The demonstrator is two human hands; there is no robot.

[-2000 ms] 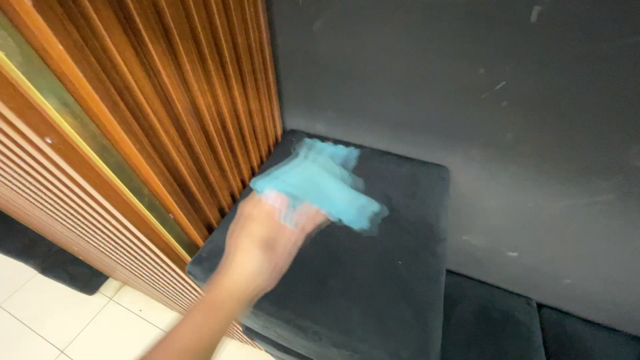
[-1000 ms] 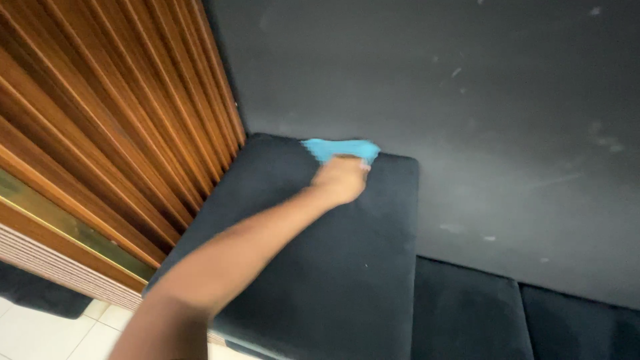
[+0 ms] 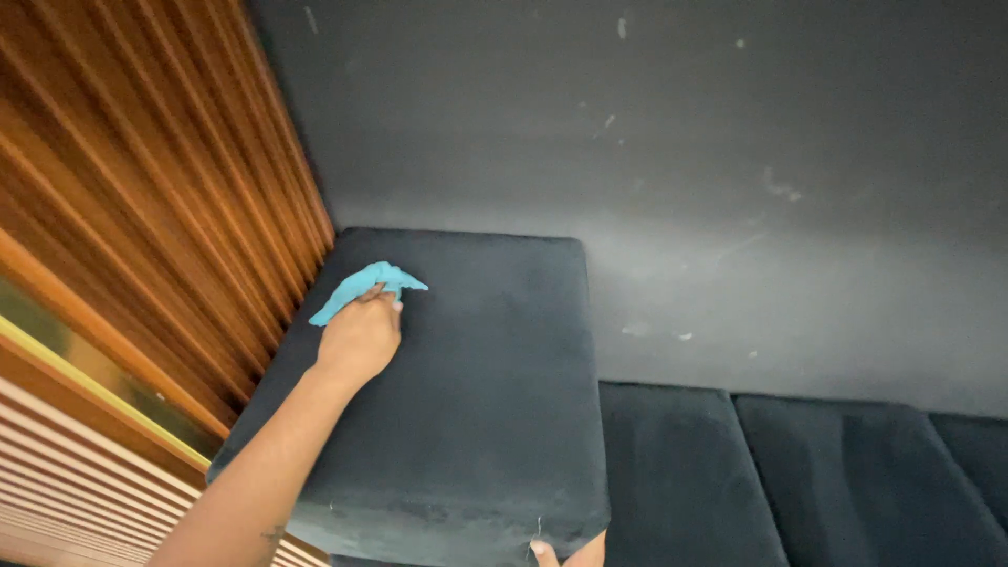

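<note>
My left hand (image 3: 362, 335) holds a bunched light-blue cloth (image 3: 366, 283) against the top of a dark fabric cushion (image 3: 472, 370), towards its back left part. The cloth sticks out in front of the fingers and to both sides. At the cushion's front right corner, by the bottom edge of the view, my right hand (image 3: 571, 555) grips the padding. Its thumb lies on the front face near a loose pale thread (image 3: 539, 526); the other fingers are hidden.
Slatted wood panelling (image 3: 157, 173) with a brass-coloured strip (image 3: 94, 382) borders the cushion on the left. Behind stands a dark wall (image 3: 669, 157) with pale scuffs. Lower dark seat cushions (image 3: 677, 465) run along the wall to the right.
My left hand has moved with the cloth from the back edge of the cushion to its back left part. My right hand has come into view at the front corner.
</note>
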